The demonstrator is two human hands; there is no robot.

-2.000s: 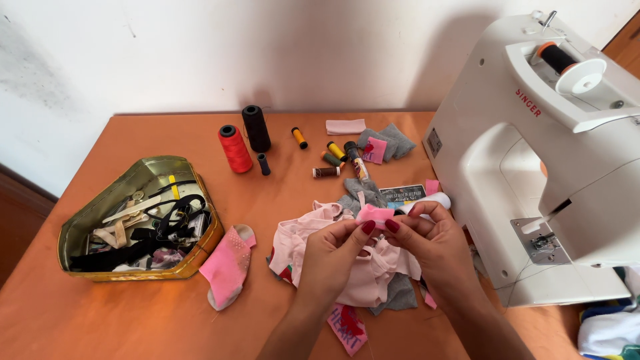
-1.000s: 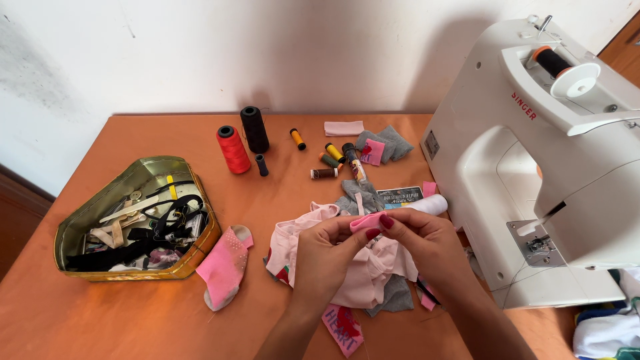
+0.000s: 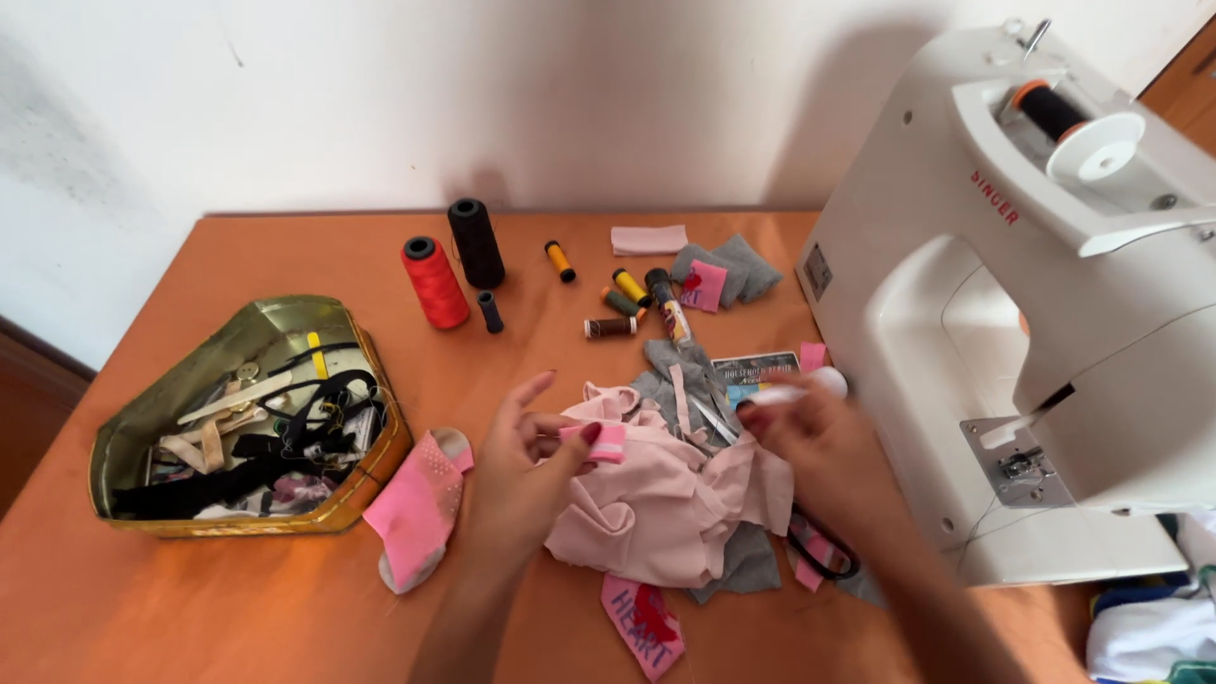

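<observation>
My left hand (image 3: 537, 465) pinches a small folded piece of pink fabric (image 3: 600, 444) between thumb and fingers, above a heap of pale pink cloth (image 3: 655, 513). My right hand (image 3: 807, 427) is blurred and raised over the right side of the heap, near a white spool (image 3: 829, 382); whether its fingertips hold anything I cannot tell. Scissors (image 3: 712, 418) lie beneath it, their blades on grey fabric (image 3: 684, 366) and a black handle showing by my right wrist. A pink piece with lettering and a red shape (image 3: 644, 622) lies in front of the heap.
On the left stand an open metal tin (image 3: 380, 456) of notions and, beside it, a pink and grey sock (image 3: 418, 513). Red (image 3: 436, 285) and black (image 3: 477, 245) thread cones stand behind, near small thread spools (image 3: 610, 328). A Singer sewing machine (image 3: 912, 237) occupies the right.
My hands have moved apart. The small pink piece, with both hands at it before, is now in my left hand, while my right hand has moved to the right.
</observation>
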